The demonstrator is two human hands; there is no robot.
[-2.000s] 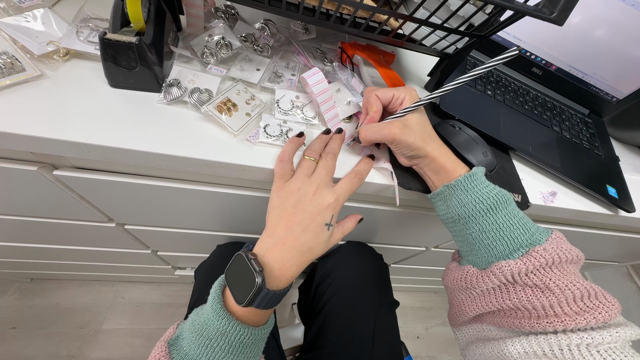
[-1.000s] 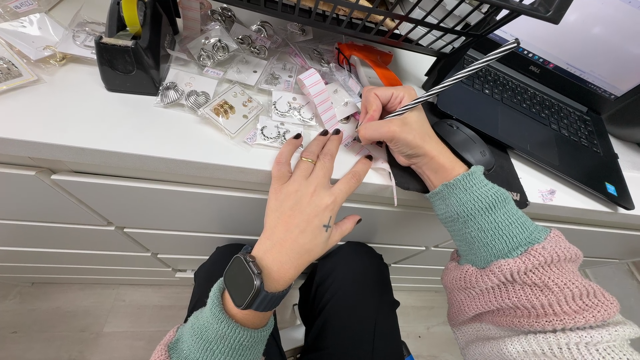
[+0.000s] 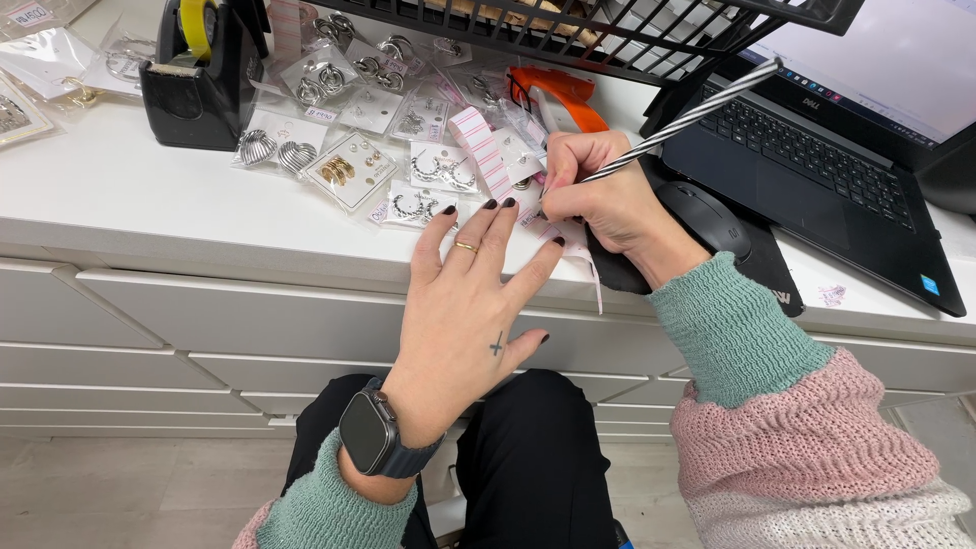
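My right hand (image 3: 602,191) is closed around a black-and-white striped pen (image 3: 686,118), its tip down on a strip of pink-lined labels (image 3: 482,149) at the desk's front edge. The strip's loose end hangs over that edge. My left hand (image 3: 473,297) lies palm down, fingers spread, its fingertips on the edge and lower part of the strip. Just beyond those fingers are carded silver hoop earrings (image 3: 415,204) in clear bags. Gold earrings on a white card (image 3: 349,171) and ribbed silver heart earrings (image 3: 278,152) are further left.
A black tape dispenser (image 3: 200,84) stands at the back left. Behind the bagged earrings are an orange tool or handle (image 3: 568,99) and a black wire basket (image 3: 610,38). On the right sit a black mouse (image 3: 705,217), its mat (image 3: 785,274) and a Dell laptop (image 3: 808,160).
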